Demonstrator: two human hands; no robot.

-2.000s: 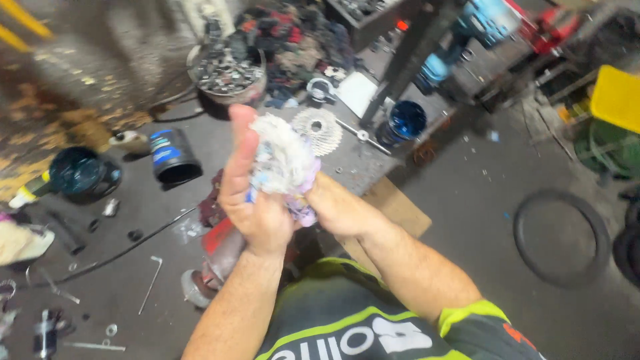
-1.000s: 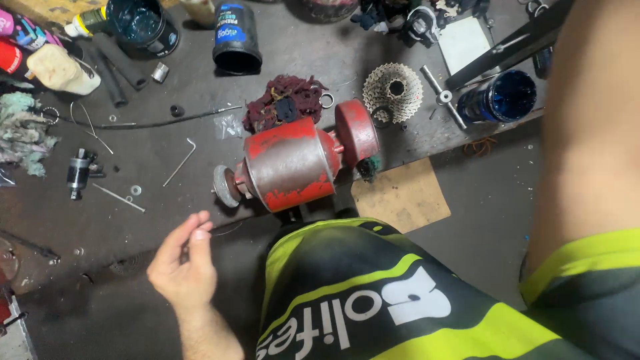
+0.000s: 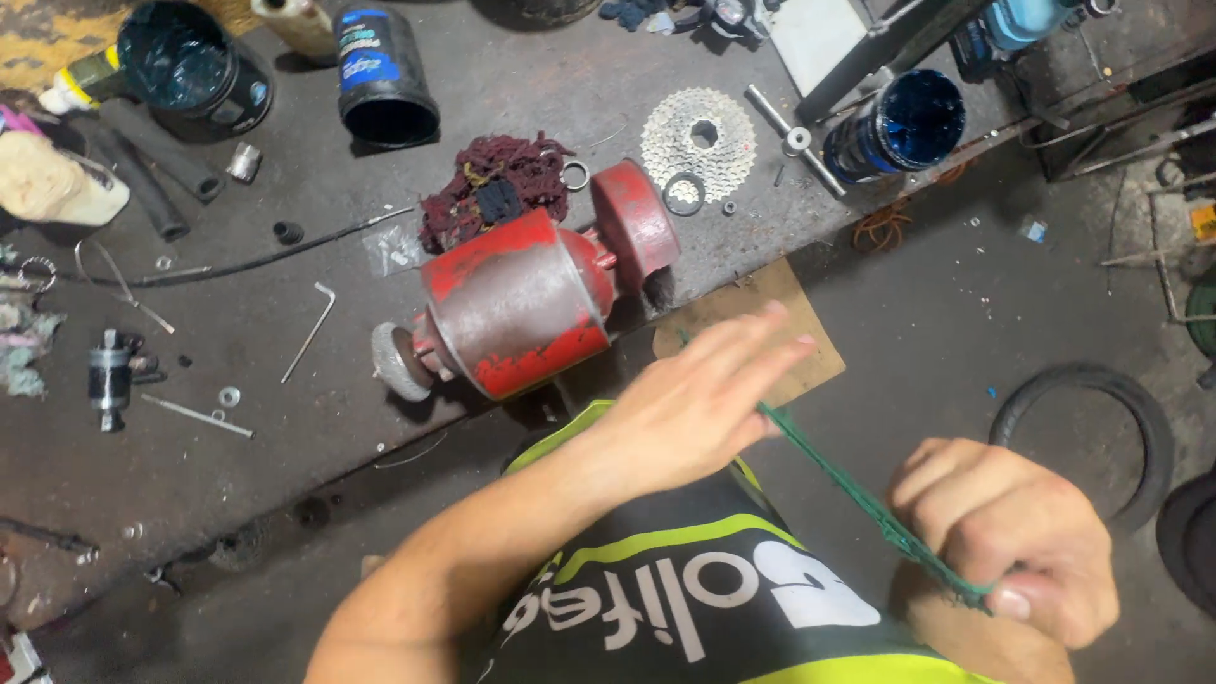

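A thin green cord (image 3: 855, 508) runs taut and slanting in front of my shirt. My right hand (image 3: 1012, 537) is closed on its lower end. My left hand (image 3: 708, 394) has its fingers stretched out, with the cord passing beneath the palm and showing again past the fingers; how it holds the cord is hidden. To the left of that hand, a red bench grinder (image 3: 513, 304) with a wire wheel (image 3: 400, 362) sits at the bench edge. A dark red rag (image 3: 494, 185) lies behind the grinder, and a bicycle cassette (image 3: 700, 142) lies beyond its right end.
The metal bench (image 3: 313, 418) carries an open grease tub (image 3: 190, 66), a tipped black tub (image 3: 385, 85), a blue-filled tub (image 3: 898, 128), a T-shaped tool (image 3: 796, 142) and a hex key (image 3: 309, 332). Cardboard (image 3: 798, 332) lies below the edge. A tyre (image 3: 1083, 442) rests on the floor.
Two seconds ago both hands were together around a pale rag; that rag is out of them now. The green cord now stretches between the hands, and the left hand has moved right since one second ago.
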